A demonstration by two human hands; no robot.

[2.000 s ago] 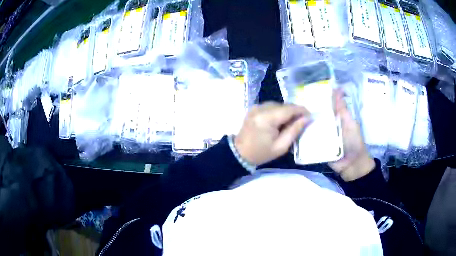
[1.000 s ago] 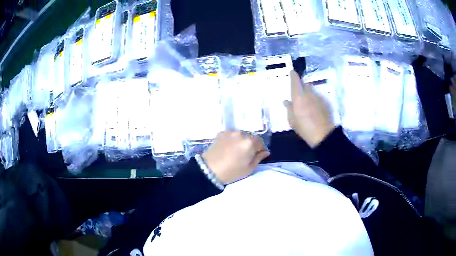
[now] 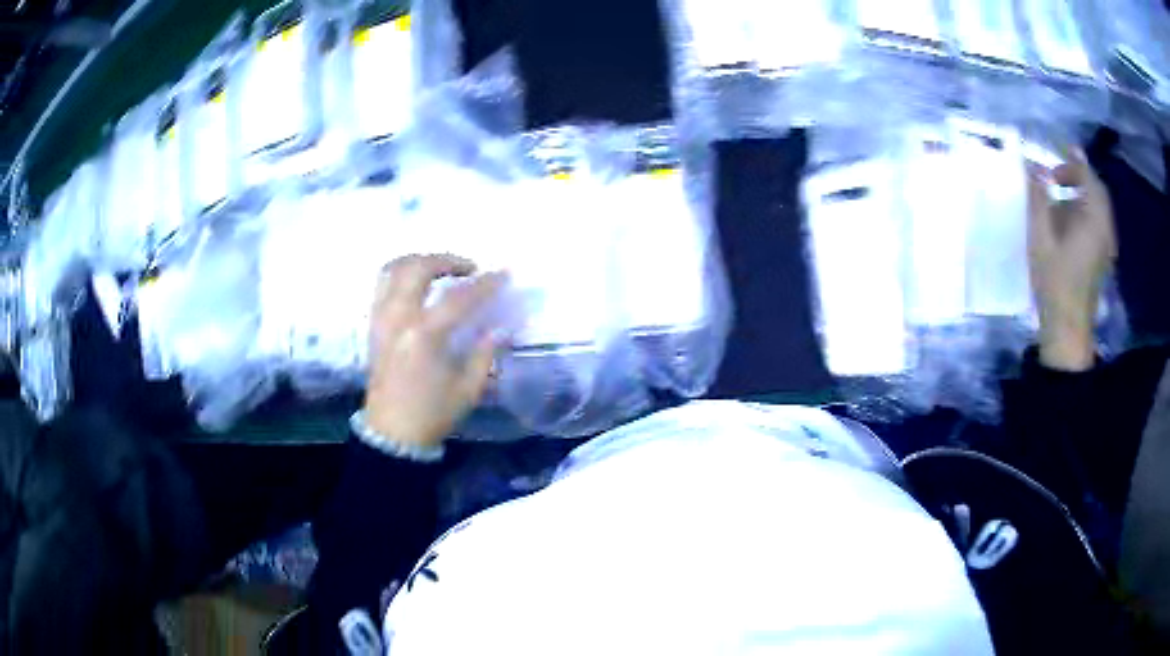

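Observation:
My left hand (image 3: pixel 430 346), with a beaded bracelet, is over the near row of bagged units (image 3: pixel 661 250). Its fingers are bent at shiny clear wrap; blur hides whether they grip it. Two units beside it show yellow tape at their far ends. My right hand (image 3: pixel 1075 244) is at the far right, at the outer end of another near group. A small white glint shows at its fingertips, but I cannot tell if it holds anything. In that group, a white slab (image 3: pixel 862 276) with a dark slot at its far end lies leftmost.
More bagged units lie in the back row at left (image 3: pixel 272 90) and right (image 3: pixel 898 19). Dark matting (image 3: pixel 757 269) shows between the near groups. A small white slip (image 3: pixel 108 301) lies at left. Brown cardboard (image 3: pixel 231 624) is below, with dark clothing at both sides.
My left hand has moved left and my right hand far right. The slotted white slab that lay beside the middle units is gone from there, leaving dark matting; one now lies leftmost in the right group.

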